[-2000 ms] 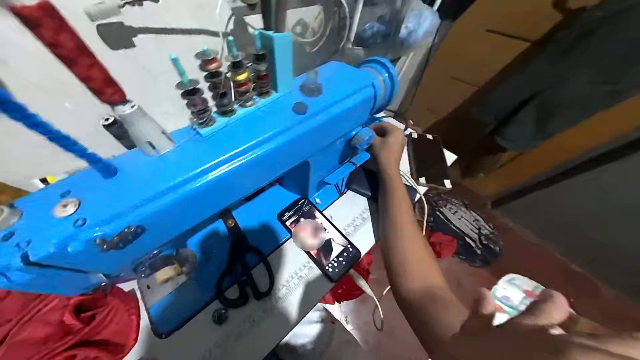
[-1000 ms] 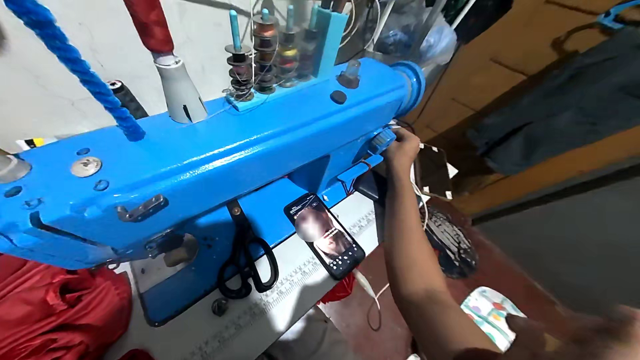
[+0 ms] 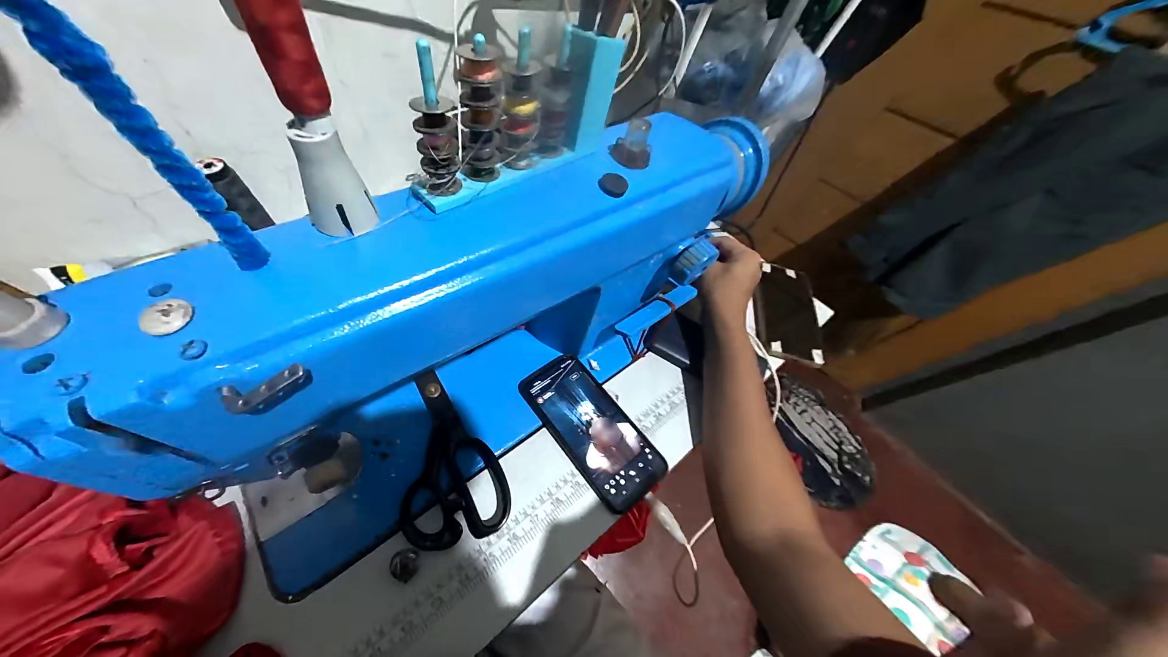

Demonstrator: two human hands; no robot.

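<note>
My left hand [image 3: 733,274] reaches to the right end of a blue sewing machine [image 3: 438,265], its fingers curled beside the ribbed blue dial [image 3: 695,259]. The fingertips are hidden, so a grip cannot be told. At the lower right, blurred, is my right hand [image 3: 1004,620], fingers apart, with nothing seen in it. Black-handled scissors [image 3: 453,484] lie partly on the machine bed. A lit smartphone [image 3: 593,433] with a white cable plugged in lies to their right, across the bed's edge. Red fabric [image 3: 100,566] is heaped at the left.
Bobbins [image 3: 481,109] stand stacked on a teal rack behind the machine. A thread cone [image 3: 333,182] stands on top of it. A dark flat object [image 3: 673,342] lies under the left forearm. Patterned cloth [image 3: 903,566] is near the right hand. Dark cloth [image 3: 1031,173] hangs at the right.
The right hand has moved toward the lower right. The left hand stays by the dial. The picture on the phone screen has changed.
</note>
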